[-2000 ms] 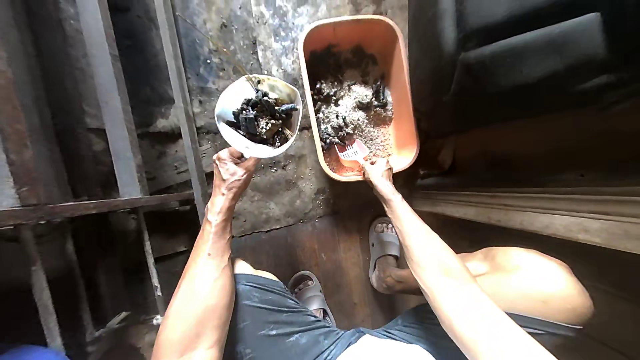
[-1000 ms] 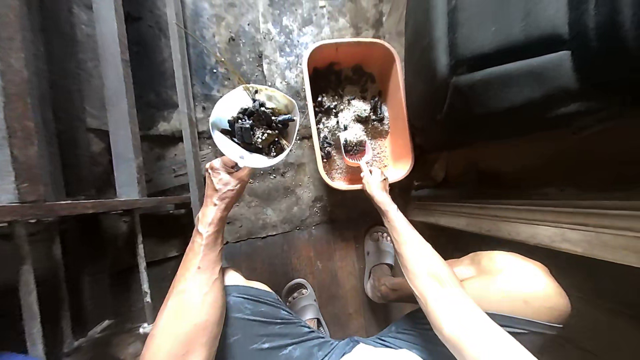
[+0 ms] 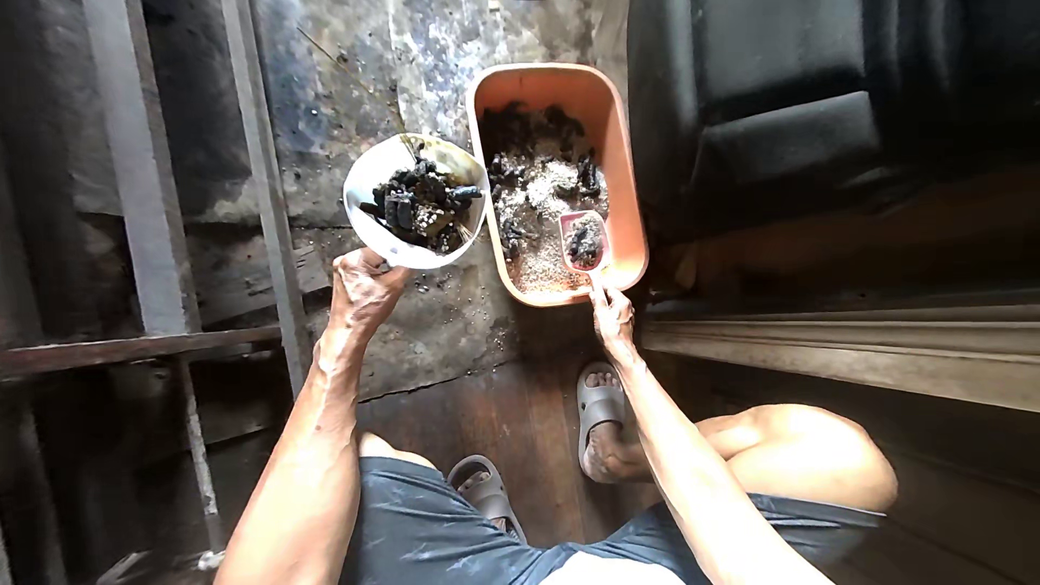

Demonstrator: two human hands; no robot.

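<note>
My left hand [image 3: 366,284] grips the near edge of a white plastic container [image 3: 374,231], which holds dark clumps [image 3: 418,195] dusted with pale granules. Right beside it stands an orange plastic basin [image 3: 621,179], with pale granular litter [image 3: 540,207] and more dark clumps inside. Between the fingers of my right hand [image 3: 611,315], at the basin's near right corner, is the handle of a small pink slotted scoop [image 3: 583,242]. The scoop is inside the basin and carries granules and dark bits.
Metal and wooden bars [image 3: 264,162] form a frame on the left. A black padded seat [image 3: 788,138] is at the upper right, above a pale wooden ledge [image 3: 853,349]. Stained sheeting [image 3: 439,325] covers the floor under the basin. My sandalled feet are on brown floorboards [image 3: 520,431].
The scoop has moved rightward within the basin, toward its near right corner, and now carries material. The white container, still in my left hand, has come closer to the basin.
</note>
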